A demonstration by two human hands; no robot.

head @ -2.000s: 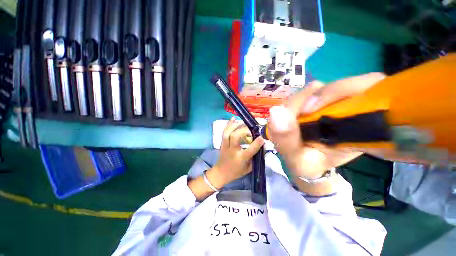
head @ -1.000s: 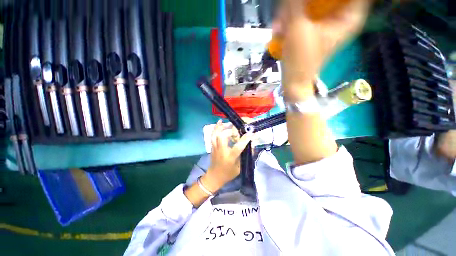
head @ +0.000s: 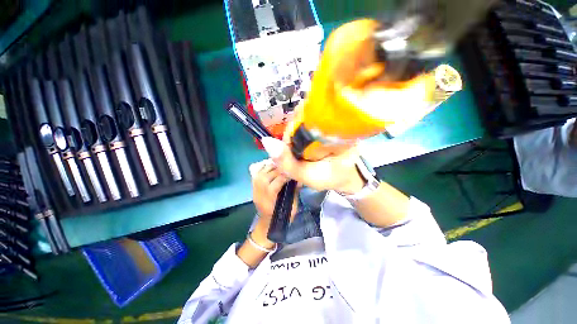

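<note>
The black tripod (head: 283, 212) has one leg pointing down toward my lap and one pointing up and left. My left hand (head: 266, 190) holds it near the hub. My right hand (head: 324, 172) grips the orange electric screwdriver (head: 348, 95), which is tilted with its lower end over the hub. The hub, the screwdriver tip and any screw are hidden behind my right hand and the tool. The white screw feeder (head: 278, 69) with blue edges stands just beyond, on its red base.
A black foam tray (head: 201, 142) with silver-tubed stick assemblies lies on the bench at left. Another black tray (head: 506, 88) is at right, beside another person's sleeve (head: 544, 161). A gold-yellow cylinder (head: 448, 79) is right of the screwdriver. A blue basket (head: 120, 272) is below the bench.
My right hand has brought the screwdriver from the feeder back down to the hub in my left hand. The view has turned and shifted, so the feeder appears further left.
</note>
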